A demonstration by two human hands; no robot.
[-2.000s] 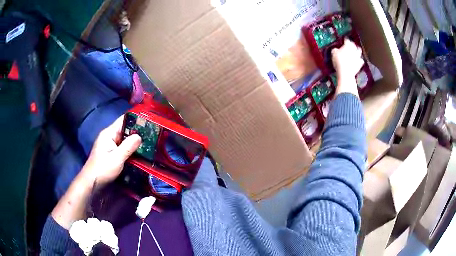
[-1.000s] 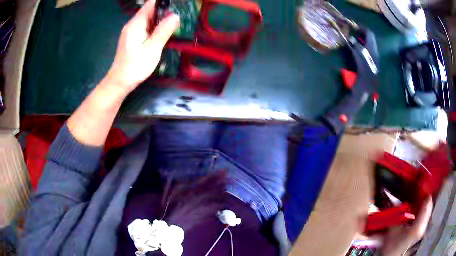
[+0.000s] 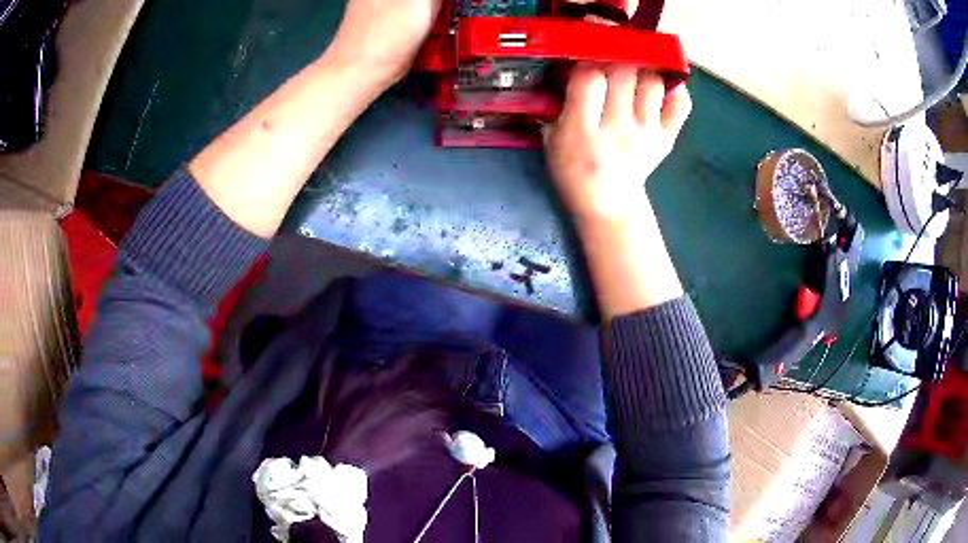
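Note:
Several red housings (image 3: pixel 594 45) stand close together at the top centre of the dark green bench. Green circuit boards (image 3: pixel 497 9) show in them at the left. My left hand (image 3: pixel 391 30) is at their left end, cut off by the top edge, its fingers hidden behind the red parts. My right hand (image 3: pixel 616 133) grips the housings from the near right side, its fingers curled over the edge. The soldering gun (image 3: pixel 812 308) lies at the right of the bench, its front end by the round solder dish (image 3: pixel 791 195). It is not held.
The bench (image 3: pixel 425 228) has dark bits near its front edge. A white round stand (image 3: pixel 911 175) and a black square fan-like part (image 3: pixel 913 318) are at the right. Cartons stand at lower right (image 3: pixel 780 451) and left (image 3: pixel 37 308). A cord runs along the right.
My right hand has come from the carton side at the right onto the bench with red housings. The housings from both hands are now together at top centre.

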